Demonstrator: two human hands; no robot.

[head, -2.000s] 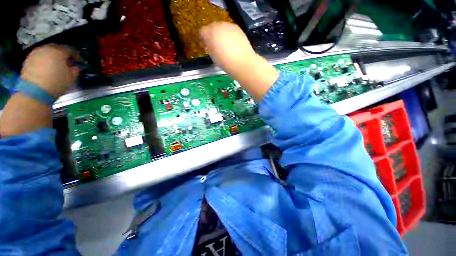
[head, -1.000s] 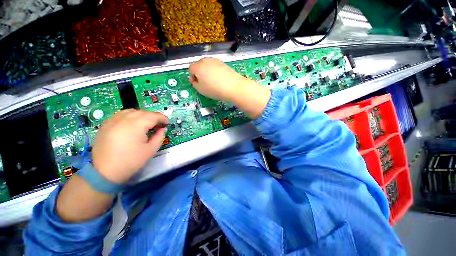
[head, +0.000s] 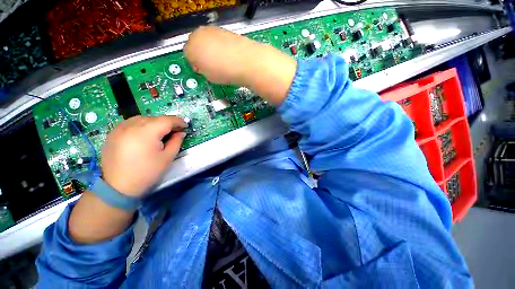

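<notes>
Green printed circuit boards (head: 208, 117) lie in a row on the metal-edged conveyor, with pale round parts and small orange-and-black blocks on them. My left hand (head: 137, 150), with a light blue wrist strap, is over the front of the middle board. Its thumb and forefinger meet at the board surface near a small dark part; whether they grip it is too small to tell. My right hand (head: 213, 55) is over the back edge of the same board, fingers curled down. Its fingertips are hidden behind the hand, so what it holds cannot be seen.
The conveyor's front rail (head: 212, 150) runs in front of the boards. Behind the back rail are heaps of red components (head: 93, 25), yellow components (head: 189, 7) and dark blue-green components (head: 21, 53). A red compartment crate (head: 427, 137) with small parts is at the right.
From two seconds ago, both hands have come from the component bins to the boards. In the last second the left hand has stayed at the middle board, and the view has shifted.
</notes>
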